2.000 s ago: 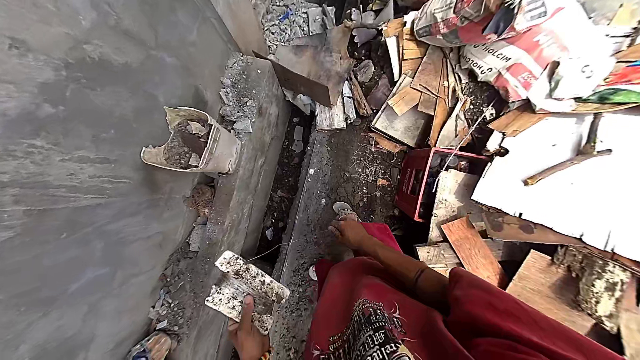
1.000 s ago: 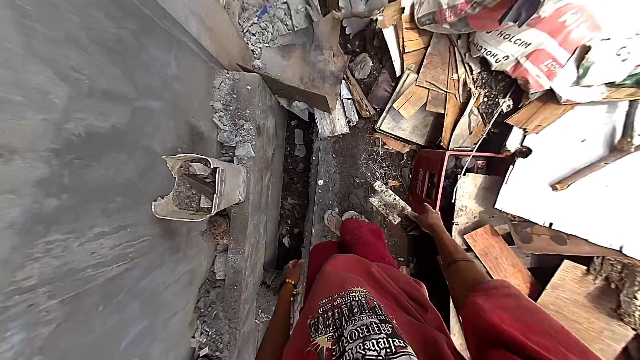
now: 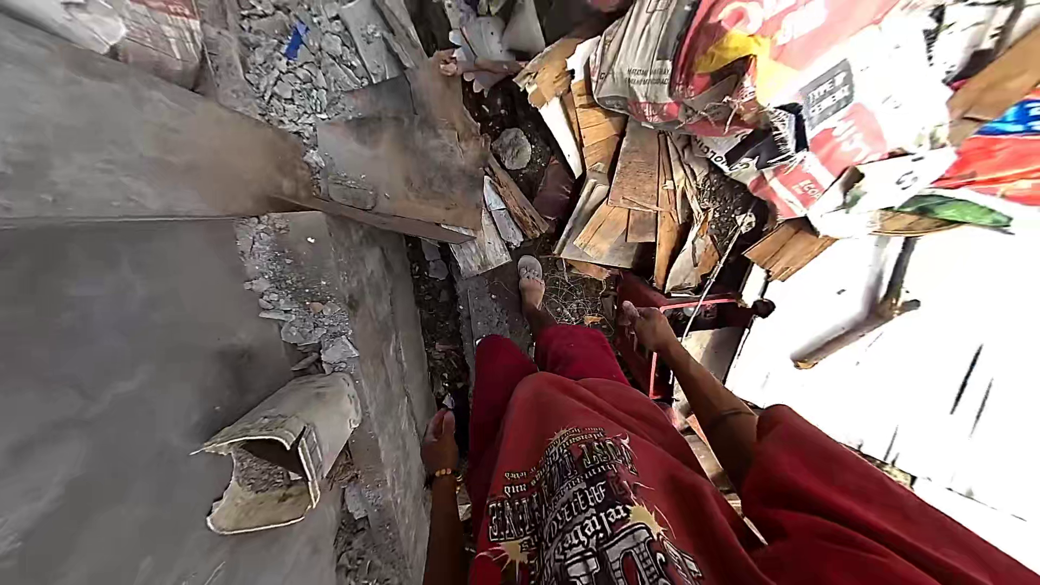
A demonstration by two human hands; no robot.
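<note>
My right hand (image 3: 650,327) is stretched forward over the edge of a red crate (image 3: 636,345), fingers slightly bent and nothing visible between them. My left hand (image 3: 439,445), with a beaded bracelet at its wrist, hangs beside my red trouser leg, close to the low concrete ledge (image 3: 386,325). Its fingers are partly hidden, and no held object shows. A broken, open-ended container (image 3: 325,414) with rubble inside lies on its side, left of the ledge. My foot in a sandal (image 3: 530,270) is forward of both hands, near broken wood pieces (image 3: 626,219).
A grey wall (image 3: 122,366) runs along the left. Grey rubble (image 3: 284,81) and a dusty sheet (image 3: 398,166) lie ahead. Printed sacks (image 3: 853,73) are piled at the upper right. On the right, a stick (image 3: 853,333) rests on a bright white surface (image 3: 918,390).
The spattered flat piece was in my left hand two seconds ago and in my right hand beside the crate one second ago; it is out of sight now. One foot has moved forward.
</note>
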